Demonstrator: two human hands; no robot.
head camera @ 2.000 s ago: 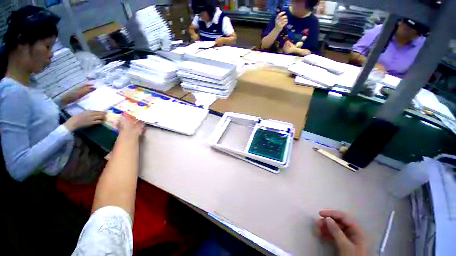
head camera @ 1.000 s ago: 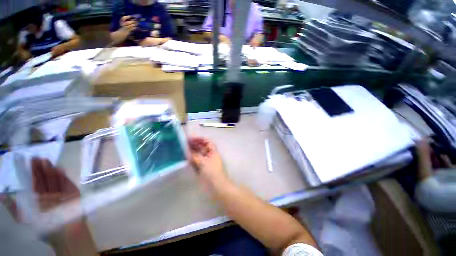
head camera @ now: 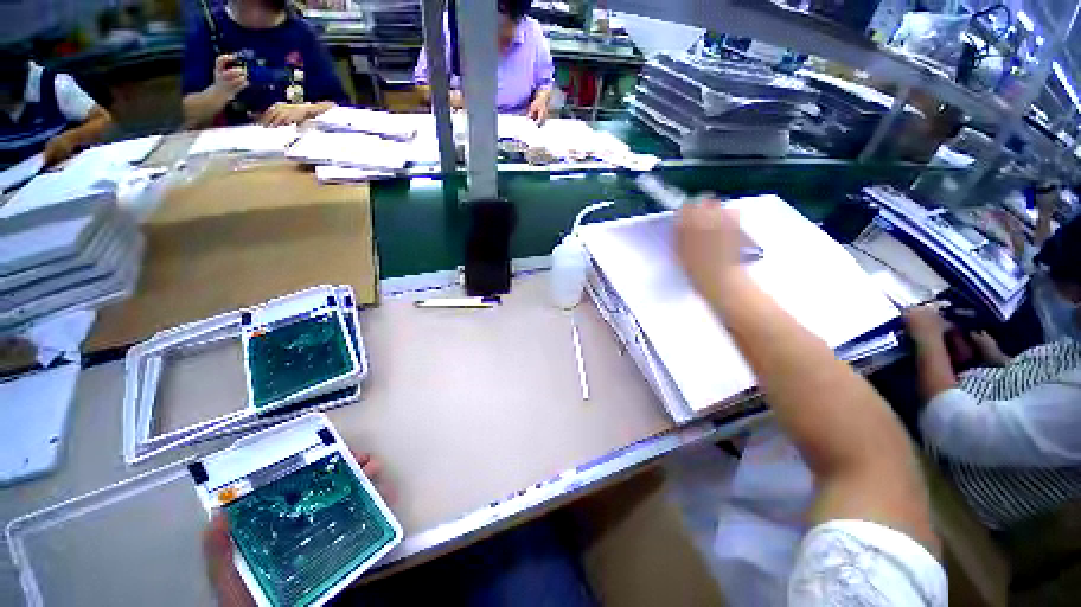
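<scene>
My left hand (head camera: 223, 557) holds a white frame housing (head camera: 113, 504) low at the left, with fingers showing on both sides of its board section. Its dark green circuit board (head camera: 314, 528) faces up, with a small orange spot near its upper left corner, beside a large empty opening. A second housing (head camera: 140, 385) with a green board (head camera: 299, 359) lies on the bench behind it. My right hand (head camera: 709, 243), blurred, is over the stack of white panels (head camera: 788, 296) at the right. It seems to grip a blurred white front panel half (head camera: 634, 237); its fingertips are unclear.
A squeeze bottle (head camera: 569, 273) stands beside the stack. A thin white stick (head camera: 580, 356) and a cream pen or knife (head camera: 456, 302) lie on the bench. A black item (head camera: 490, 247) is at the metal post. Cardboard (head camera: 255, 237) is behind. A person in stripes (head camera: 1008, 415) sits right.
The view has turned right. The held housing has come down toward the front left and lies flatter. My right hand has moved from beside it to the stack, where the dark panel no longer shows.
</scene>
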